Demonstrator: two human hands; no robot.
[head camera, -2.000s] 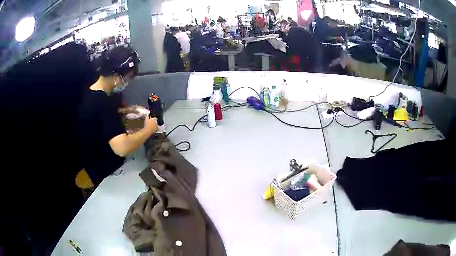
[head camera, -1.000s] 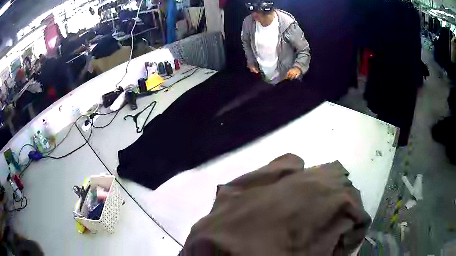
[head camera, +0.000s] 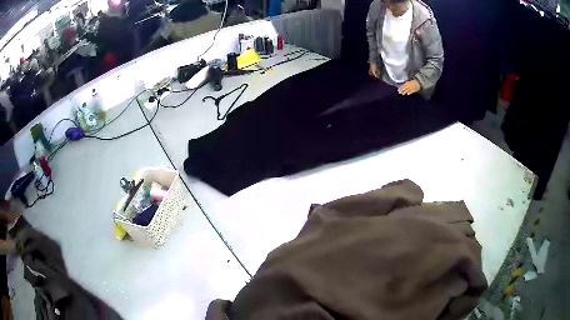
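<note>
A brown coat (head camera: 375, 256) lies heaped on the white table (head camera: 350, 181) close in front of me, at the lower right of the view. Its bottom part is cut off by the picture's edge. A second brown garment (head camera: 53, 275) with a pale button lies at the lower left. Neither my left hand nor my right hand shows.
A white tool basket (head camera: 164, 215) stands left of the coat. A dark garment (head camera: 300, 131) is spread before a person in a grey jacket (head camera: 425, 47). A black hanger (head camera: 226, 100), cords and bottles (head camera: 87, 115) lie or stand towards the back edge.
My view has swung right, then tilted down a little. The basket and dark garment now show further right and the brown coat shows larger. The coat's heap looks much the same.
</note>
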